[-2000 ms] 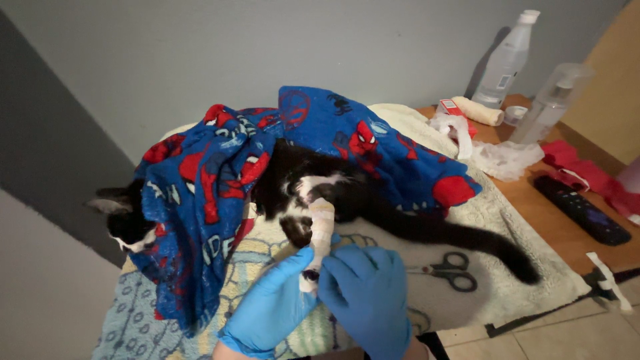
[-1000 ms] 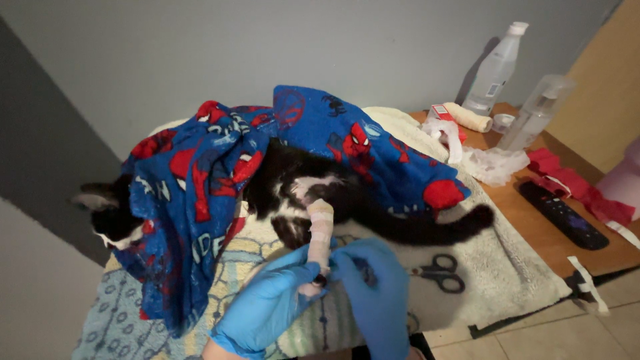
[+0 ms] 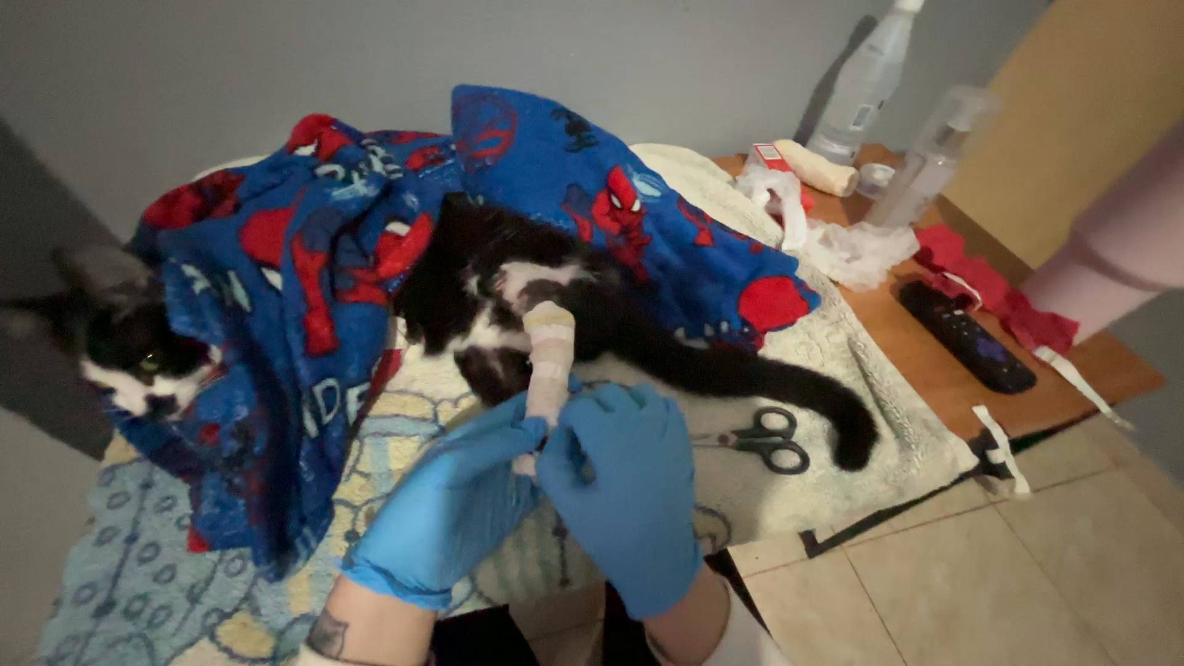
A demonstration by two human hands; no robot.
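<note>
A black and white cat (image 3: 148, 361) lies on its side on towels, its front half wrapped in a blue Spider-Man fleece blanket (image 3: 324, 240). One of its hind legs carries a pale bandage (image 3: 550, 356) that points toward me. My left hand (image 3: 453, 499), in a blue glove, holds the lower end of the bandaged leg from the left. My right hand (image 3: 624, 481), gloved too, has its fingers curled against the bandage's right side; whether they pinch a loose end is hidden. Black-handled scissors (image 3: 772, 439) lie on the towel, right of my right hand, below the cat's tail (image 3: 740, 375).
On the wooden table (image 3: 1110, 379) at the right are a clear bottle (image 3: 865, 88), a pump bottle (image 3: 930, 157), a gauze roll (image 3: 816, 168), crumpled plastic (image 3: 865, 252), red bandage (image 3: 990, 287) and a remote control (image 3: 967, 338). Tape strips (image 3: 1002, 449) hang at the table's edge.
The cat's head has lifted and turned so that more of its face shows. Its tail tip has moved, curling up a second ago and hanging down now. Both hands remain at the bandaged leg.
</note>
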